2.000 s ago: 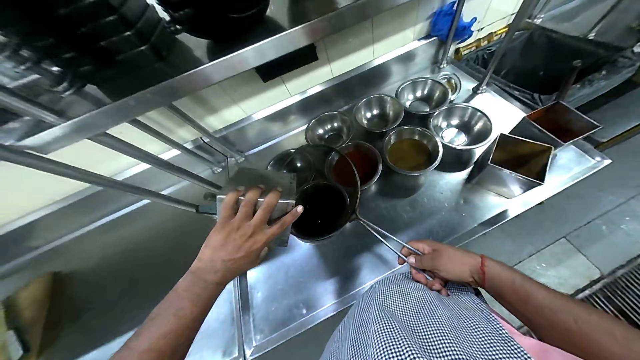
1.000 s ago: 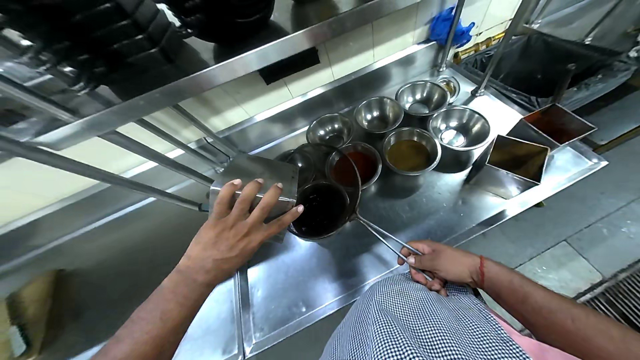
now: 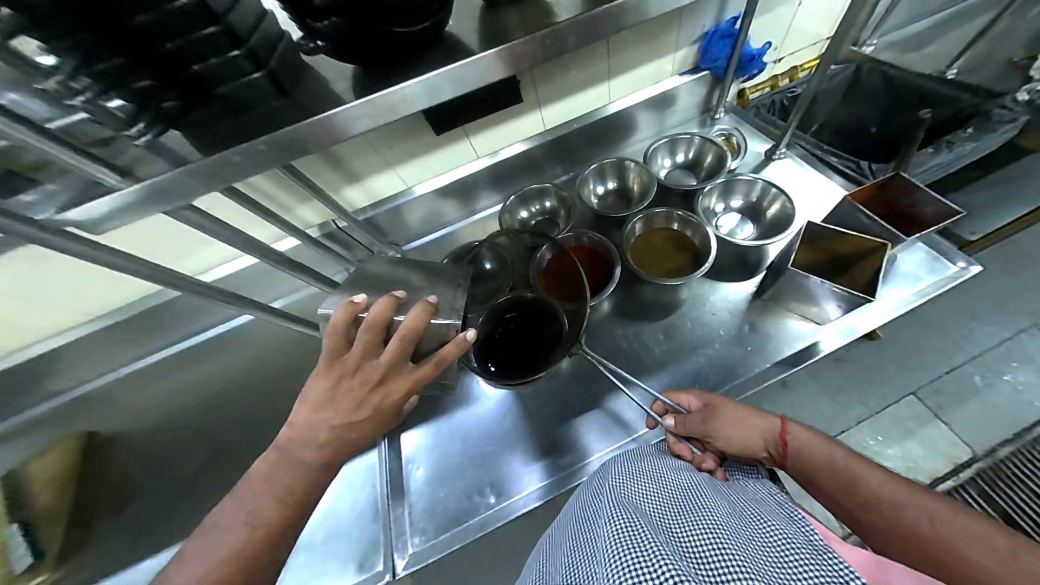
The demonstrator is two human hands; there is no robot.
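Note:
My left hand (image 3: 370, 366) grips a square steel container (image 3: 406, 288), tipped on its side with its mouth toward a round strainer (image 3: 561, 268). My right hand (image 3: 699, 431) holds the strainer's long wire handle. Beneath the strainer's near part stands a steel bowl of dark liquid (image 3: 520, 340). Next to it are a bowl of red liquid (image 3: 578, 270), partly behind the strainer, and a bowl of brownish-yellow liquid (image 3: 665, 250). Several more steel bowls (image 3: 616, 187) stand behind them. Whether liquid is flowing from the container cannot be made out.
Two square steel containers with contents (image 3: 841, 260) (image 3: 906, 207) stand at the counter's right end. A steel shelf (image 3: 390, 93) with black dishes (image 3: 366, 28) hangs over the back left. Shelf posts rise from the counter (image 3: 487, 487). A lined black bin (image 3: 886, 114) is beyond the right end.
The container in my left hand has tipped further toward the strainer since the earliest frame. My right hand and the strainer have stayed about where they were.

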